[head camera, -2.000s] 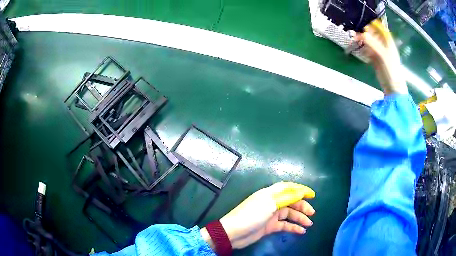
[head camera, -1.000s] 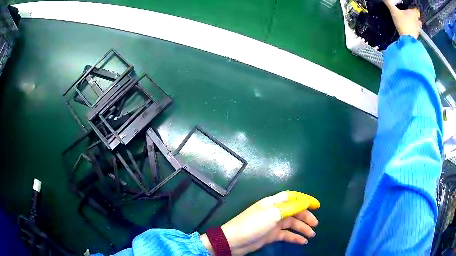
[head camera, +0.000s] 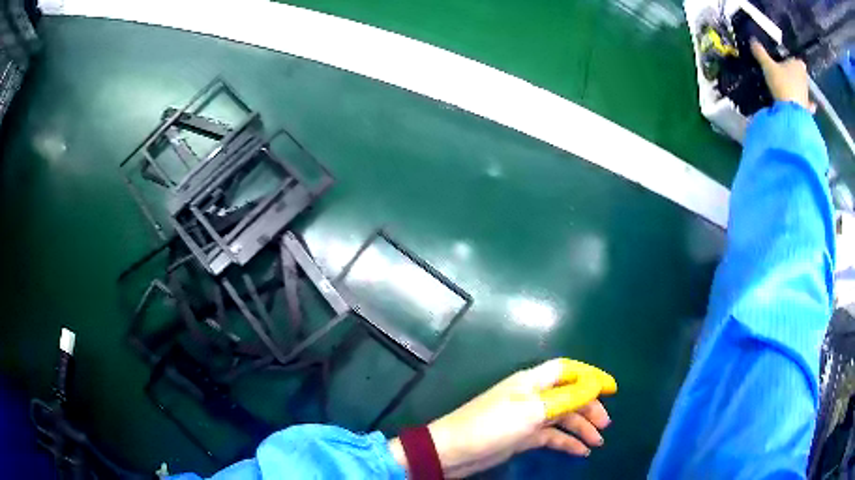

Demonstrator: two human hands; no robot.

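My left hand [head camera: 525, 417], with yellow cots on the thumb side, hovers palm down over the green mat at lower centre and holds nothing. My right hand [head camera: 786, 77] reaches to the white parts tray [head camera: 729, 120] at upper right, its fingers among dark parts [head camera: 741, 82]; whether it grips one cannot be seen. Thin black bezel frames [head camera: 248, 220] lie in a tangled pile on the mat at left. One open frame [head camera: 427, 267] lies flat at the pile's right side, nearest my left hand.
A white strip [head camera: 450, 70] crosses the far side of the green mat [head camera: 562, 216]. A black tool with a pale tip [head camera: 67, 341] is at lower left. A dark-edged tray or bin [head camera: 14, 56] is at upper left. Clear plastic with dark contents [head camera: 839, 384] is at the right edge.
My right hand has moved with the tray's position in view, further to the upper right, and now shows lower against the dark parts. My left hand stays over the mat, nearly unchanged.
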